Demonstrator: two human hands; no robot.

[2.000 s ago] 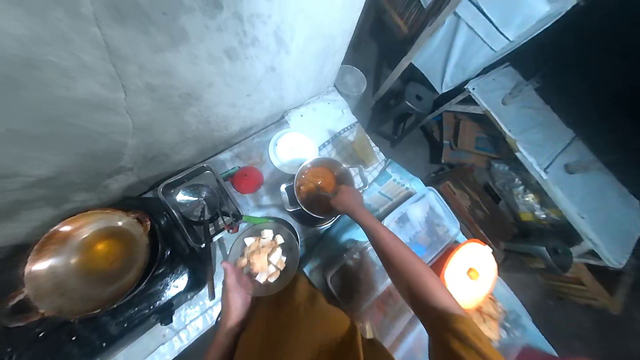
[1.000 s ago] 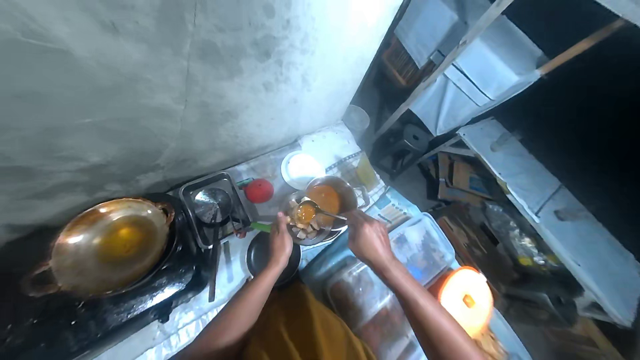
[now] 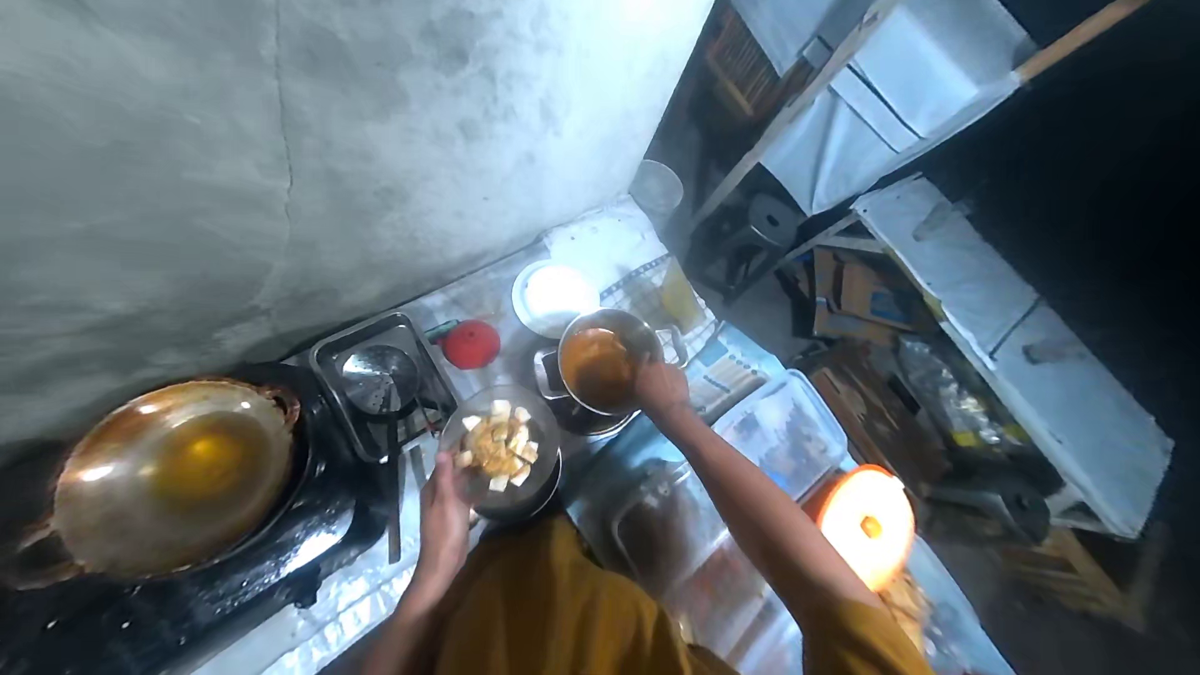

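My left hand [image 3: 447, 511] holds the edge of a bowl [image 3: 545, 410] of white cubes with brown sauce over them [image 3: 501, 445]. The bowl is over a dark pan [image 3: 534, 506]. To its right, my right hand [image 3: 662, 386] is at the right rim of a metal pot [image 3: 639, 335] with orange-brown sauce [image 3: 597, 364] inside; its fingers are partly hidden, and whether they grip a utensil cannot be told. The pot is at the edge of another round vessel [image 3: 609, 433] below it.
A wok of oil [image 3: 178, 469] is on the black stove [image 3: 216, 600] at left. A skimmer [image 3: 380, 380] lies across a metal tray [image 3: 323, 352]. A red round object [image 3: 471, 344] and a white plate [image 3: 530, 319] are near the wall. Plastic containers [image 3: 783, 431] and an orange-rimmed lid [image 3: 867, 530] are at right.
My left hand and the bowl of cubes have moved left, away from the pot. A second ago the bowl was beside the pot, with a spoon over it at my right hand.
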